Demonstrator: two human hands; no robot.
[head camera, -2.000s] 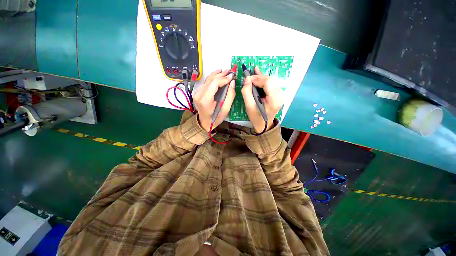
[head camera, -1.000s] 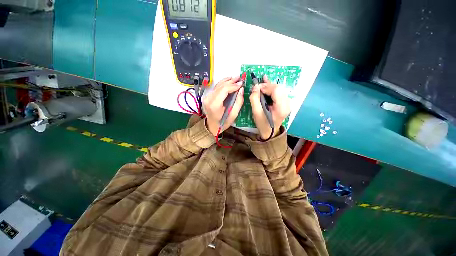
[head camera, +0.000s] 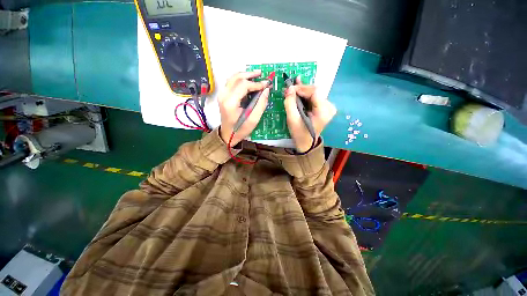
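A green printed circuit board (head camera: 274, 124) lies on a white paper sheet (head camera: 242, 34). My left hand (head camera: 242, 104) holds the red test probe (head camera: 250, 107), its red tip at the board's upper part. My right hand (head camera: 306, 113) holds the black test probe (head camera: 304, 115), its dark tip just right of the red one. Whether the tips touch the board cannot be told. The yellow-edged multimeter (head camera: 178, 55) lies on the paper to the left, its screen (head camera: 167, 6) cut by the top edge and seeming to show "OL". Test leads (head camera: 193, 113) loop from its lower end.
Tiny pale pieces (head camera: 354, 132) lie right of the paper on the blue-green bench (head camera: 381, 104). A white strip (head camera: 434, 100) and a round roll (head camera: 477, 124) lie farther right. A large dark slab (head camera: 474, 52) is at upper right. Blue wires (head camera: 365, 222) lie below the bench.
The view has shifted, so the bench things sit farther left in the picture. The probe tips have moved right relative to the board. The meter screen changed from "0812" to what looks like "OL".
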